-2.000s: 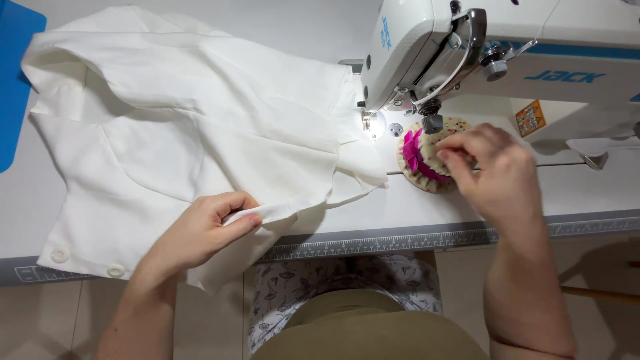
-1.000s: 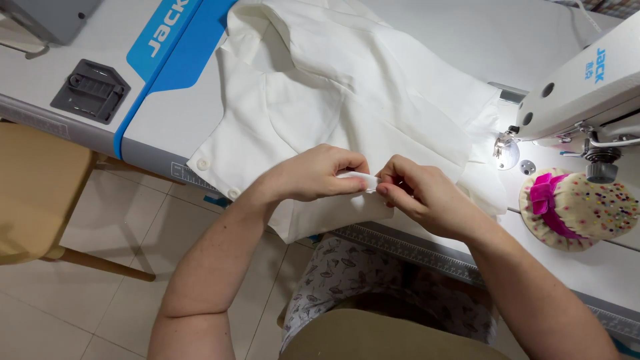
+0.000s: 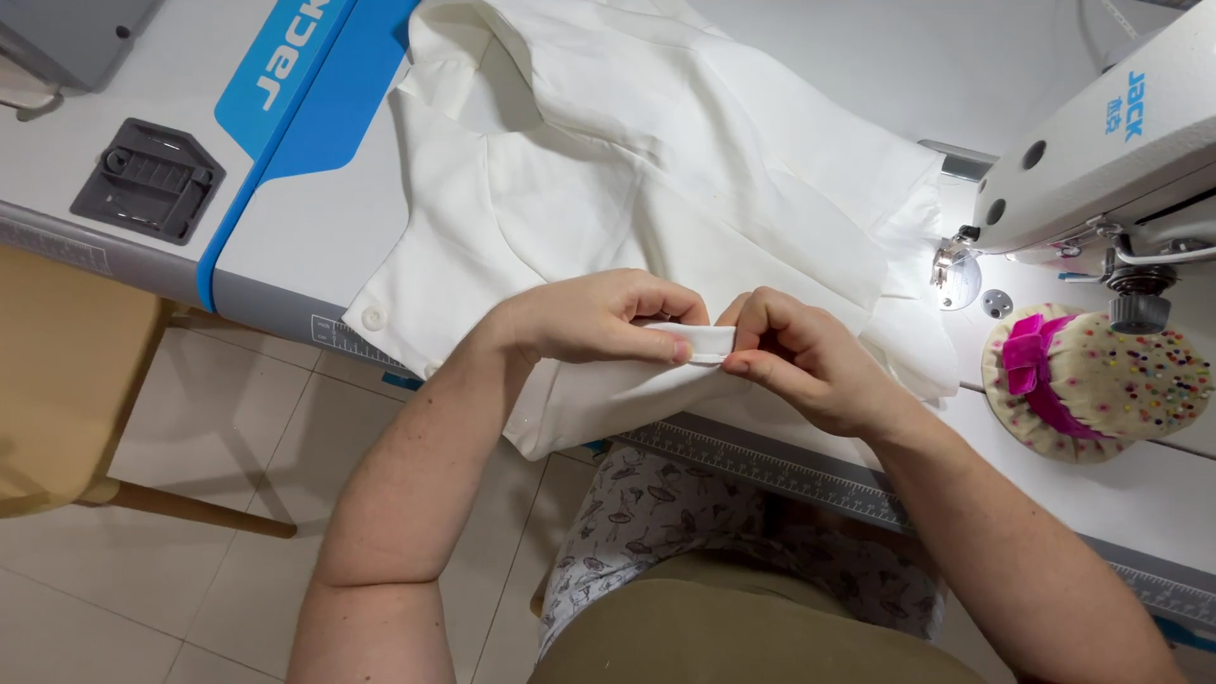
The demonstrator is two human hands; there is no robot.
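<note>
A white garment [image 3: 589, 199] with a button [image 3: 373, 316] at its left corner lies spread over the sewing table, its right part reaching the sewing machine's presser foot [image 3: 942, 261]. My left hand [image 3: 608, 318] pinches a folded edge of the fabric between thumb and fingers. Close beside it, my right hand [image 3: 803, 356] grips the same fold from the right, leaving a short raised strip of cloth between the two. Whether a pin is in my right fingers cannot be seen. A hat-shaped pincushion [image 3: 1130, 380] with a magenta ribbon and many colored pinheads sits to the right of my right hand.
The sewing machine head [image 3: 1111, 133] stands at the right with its lamp lit. A ruler strip [image 3: 760, 465] runs along the table's front edge. At the left are a grey recessed tray [image 3: 149, 180] and a wooden stool [image 3: 71, 380] below the table edge.
My right hand has come from the pincushion to the fabric edge beside my left hand; both now pinch the fold. The view has swung left.
</note>
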